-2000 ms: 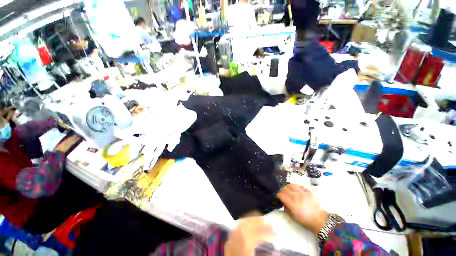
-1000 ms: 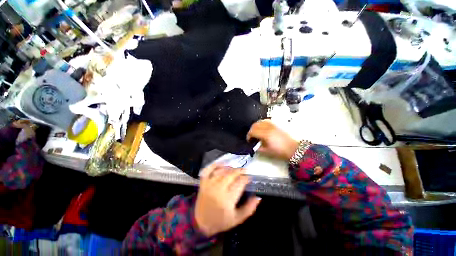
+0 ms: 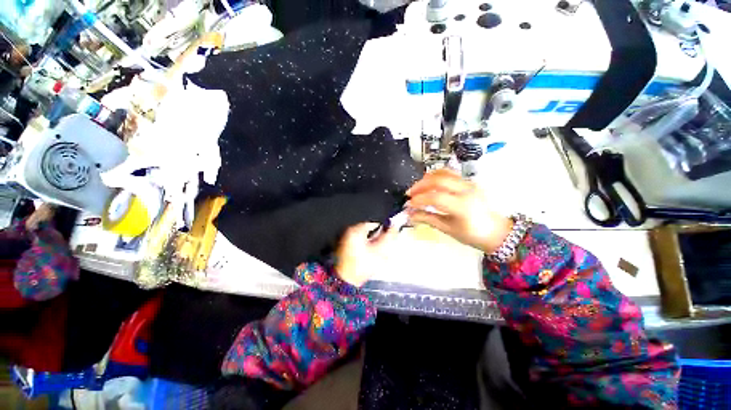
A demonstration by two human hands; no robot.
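The black garment panel with light specks lies left of the white sewing machine. My left hand is at the panel's front right edge, its fingers on a small edge of black and white material. My right hand is just in front of the presser foot, fingertips bent over the same small edge. The fingers hide most of what they hold. The white piece lies between the panel and the machine head.
Black scissors and a clear plastic bag lie right of the needle. An open tray is at far right. White scraps, a yellow tape roll and a grey-white housing are at left. Another person's sleeve shows at far left.
My left hand has moved up from the table's front edge onto the cloth's edge, near my right hand. The white piece seen under it is now mostly out of sight. My right hand is nearer the needle.
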